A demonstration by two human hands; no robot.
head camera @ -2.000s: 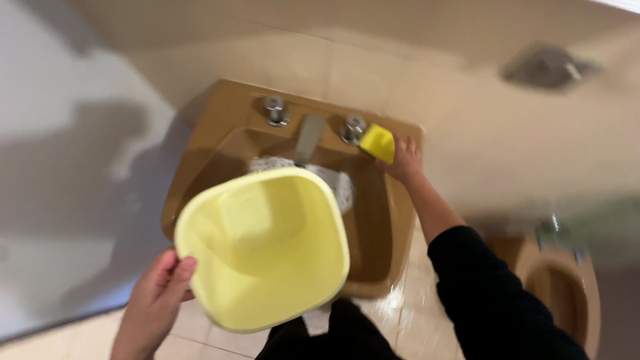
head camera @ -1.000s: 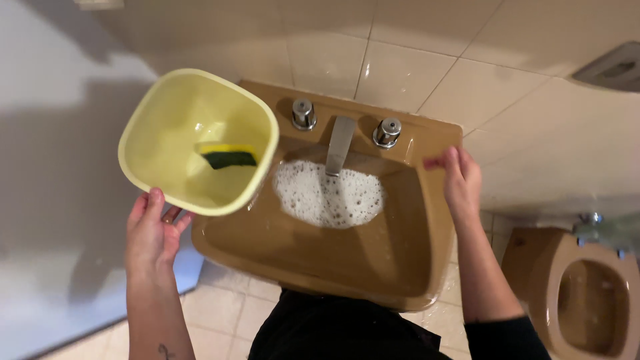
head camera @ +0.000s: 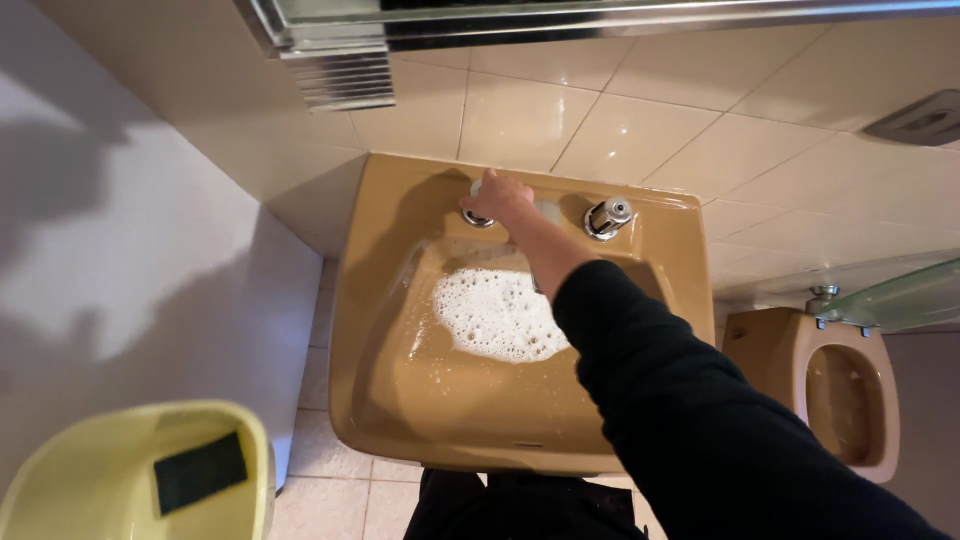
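My right hand (head camera: 501,198) is closed around the left faucet knob (head camera: 477,217) of a brown washbasin (head camera: 450,442). My forearm in a black sleeve crosses over the basin and covers most of the spout. The right faucet knob (head camera: 609,216) stands untouched. White foam (head camera: 499,315) lies in the bowl around the drain area. At the lower left is a yellow plastic tub (head camera: 97,457), with a sponge (head camera: 201,472) inside, its dark scouring side showing. My left hand is out of view, so its hold on the tub cannot be seen.
A brown toilet (head camera: 814,390) is at the right, beneath a glass shelf (head camera: 907,292). A metal-framed fixture (head camera: 337,45) juts out above the basin. A soap dish (head camera: 922,118) is on the tiled wall. A pale panel (head camera: 150,300) stands at the left.
The sponge, in my right hand two seconds ago, is in the tub. My right hand has moved from the basin's right side to the left knob. The tub is lower at the left.
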